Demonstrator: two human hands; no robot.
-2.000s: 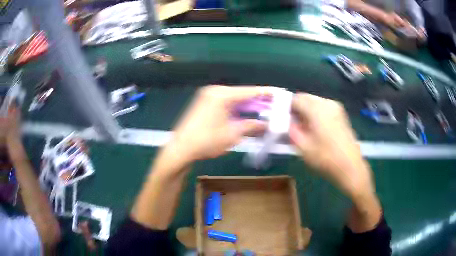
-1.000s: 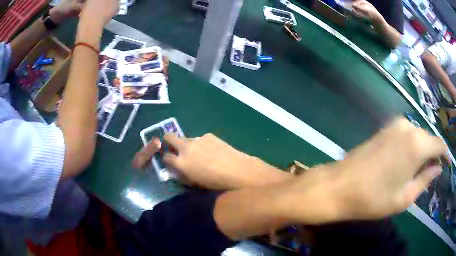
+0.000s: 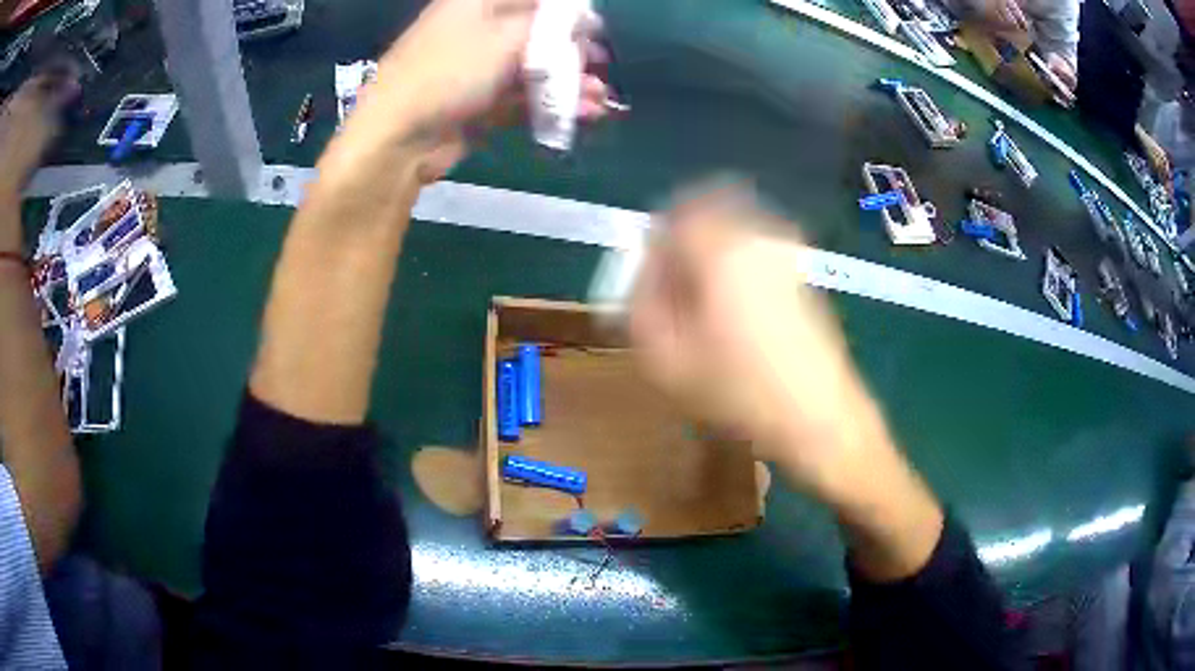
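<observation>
My left hand [image 3: 459,72] is raised over the belt at the upper middle. It is shut on a white housing [image 3: 557,72], seen edge-on. My right hand [image 3: 740,321] is blurred above the right part of the open cardboard parts box [image 3: 493,426]. A pale blurred shape [image 3: 619,278] shows at its fingertips; I cannot tell if it is a held part or a finger covering. In the box lie two upright blue batteries [image 3: 528,384] side by side, a slanted blue battery [image 3: 544,473] and two grey-blue round parts [image 3: 581,522] with thin wires.
A grey post [image 3: 210,98] stands at upper left, by the pale rail [image 3: 524,212]. A pile of white housings [image 3: 112,269] lies at left, beside another person's arm [image 3: 33,380]. Several units with blue cells, one a white housing [image 3: 899,206], lie on the belt at right.
The view has turned back from the left to the box. My arms were crossed, one hand at a housing on the left bench; now they are apart, and my left hand holds a housing.
</observation>
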